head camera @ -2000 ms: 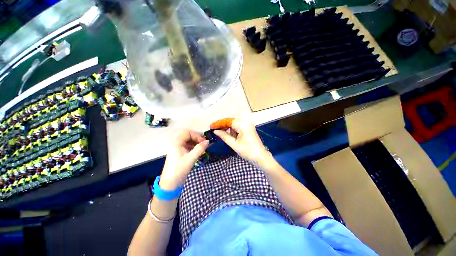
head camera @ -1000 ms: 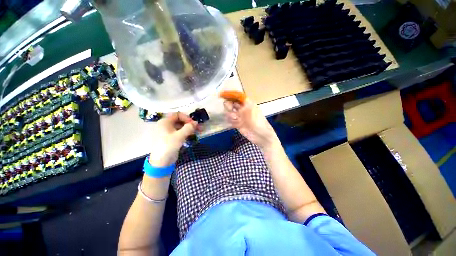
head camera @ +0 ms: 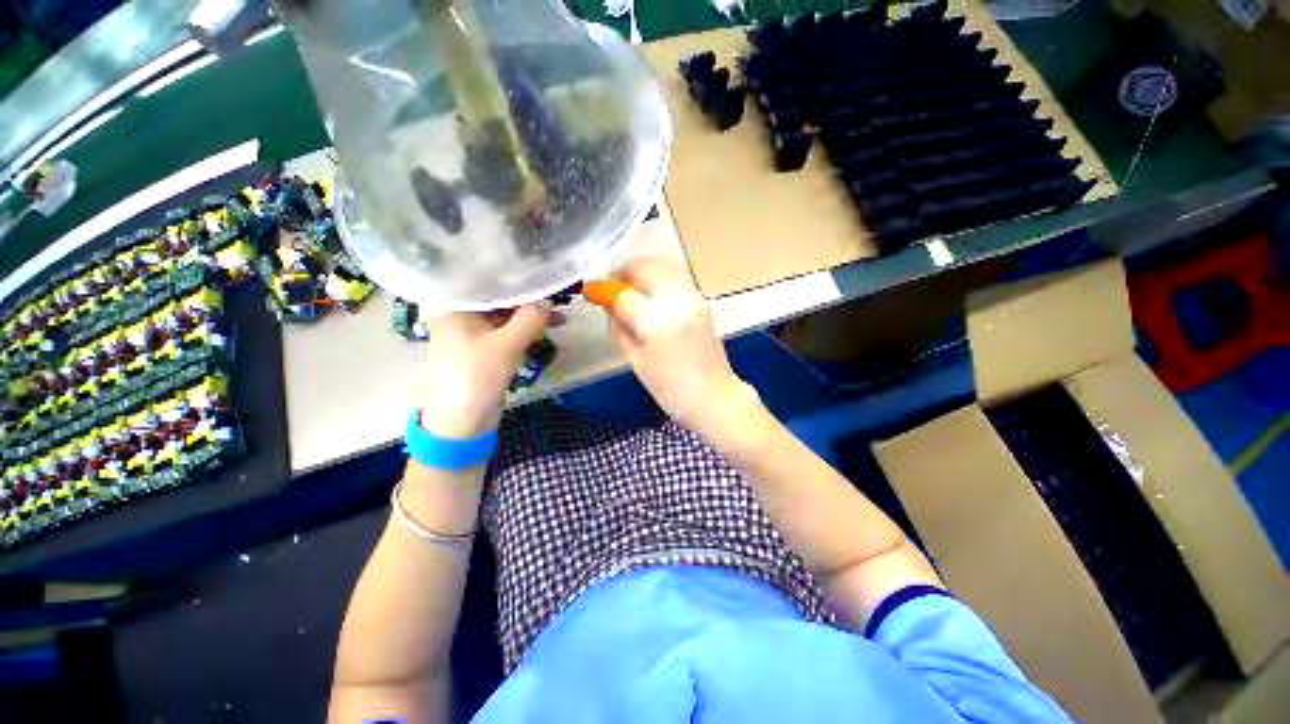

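My right hand (head camera: 662, 333) grips the orange handle of a soldering iron (head camera: 608, 293); its tip is hidden at the hood's rim. My left hand (head camera: 488, 361), with a blue wristband (head camera: 450, 446), is partly under the clear hood (head camera: 495, 156). Its fingers hold a small black housing (head camera: 566, 294), mostly hidden by the hood's rim. A green circuit board (head camera: 535, 364) shows just below the left fingers. Another circuit board (head camera: 409, 320) lies on the pale bench board (head camera: 347, 410), left of the left hand.
Dense rows of circuit boards (head camera: 120, 368) and a loose pile (head camera: 304, 255) are at left. Rows of black housings (head camera: 920, 127) stand on a cardboard sheet (head camera: 722, 226) at right. An open carton (head camera: 976, 523) with black parts is at lower right. Green conveyor (head camera: 707, 21) runs behind.
Both hands have moved forward from above the lap to the hood's rim. Since a second ago, the orange handle has come down and left towards the left fingers, and the housing has moved under the rim.
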